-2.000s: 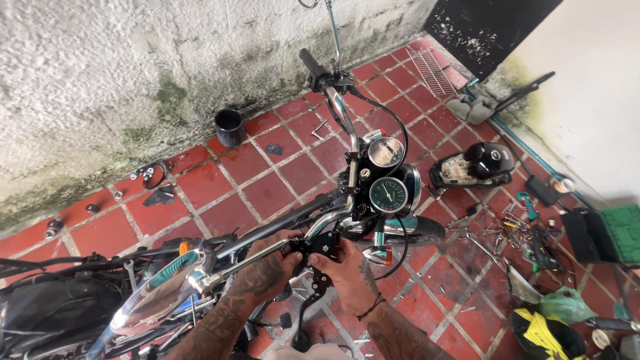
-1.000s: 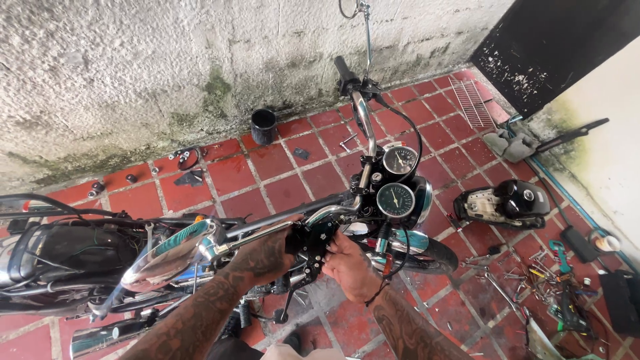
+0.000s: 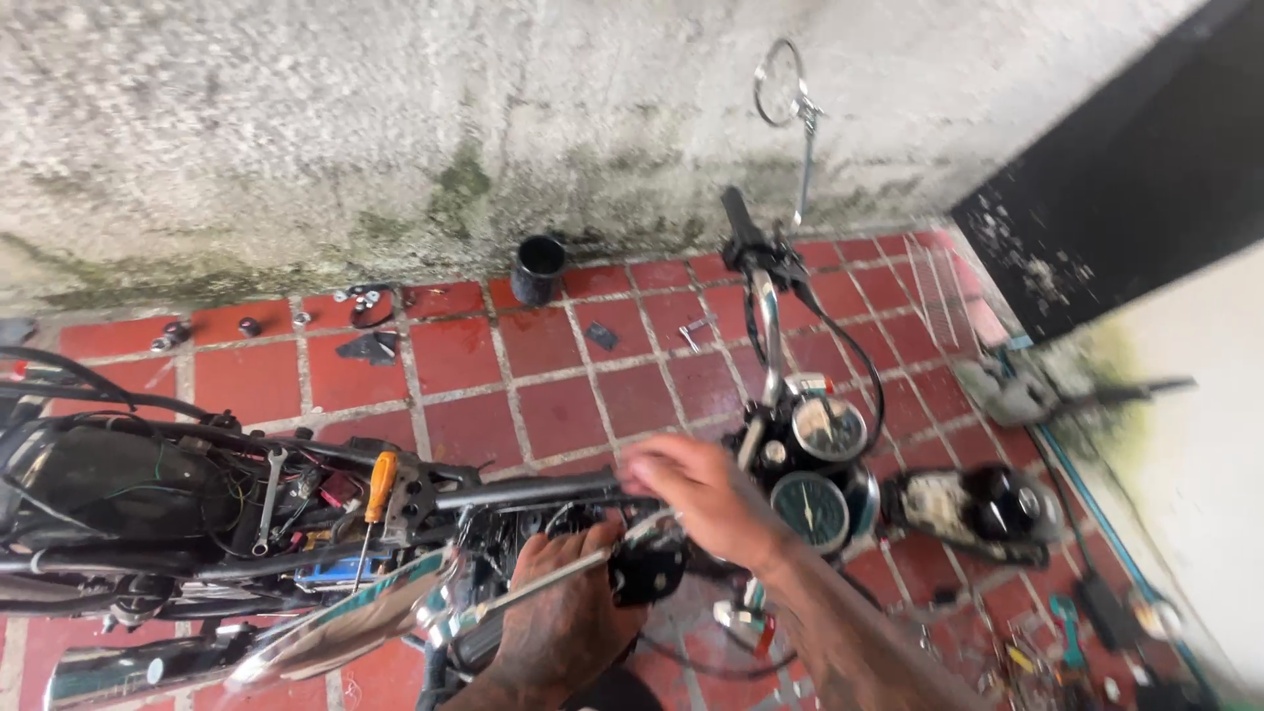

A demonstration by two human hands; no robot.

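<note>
A partly stripped motorcycle stands below me, its black frame tube [image 3: 533,491] running toward the round gauges [image 3: 810,511]. My left hand [image 3: 573,583] is at the near handlebar end, behind a mirror stem and beside a black control housing [image 3: 647,573]; its fingers are partly hidden, so what they grip is unclear. My right hand [image 3: 681,484] is raised over the frame tube near the handlebar, slightly blurred, its fingers bent, with nothing plainly in them. The chrome mirror [image 3: 346,617] lies left of my left hand. An orange-handled screwdriver [image 3: 380,489] and a combination wrench [image 3: 270,499] rest on the frame.
A black bucket [image 3: 538,272] stands by the rough wall. Small parts [image 3: 367,301] lie along the red tiles. The far black grip [image 3: 743,222] and its round mirror [image 3: 780,84] stick up. At the right are a black motorcycle part [image 3: 973,513] and scattered tools [image 3: 1027,642].
My right hand has left the black housing by my left hand and moved up over the frame tube. The view has shifted, bringing the screwdriver on the frame into plain sight.
</note>
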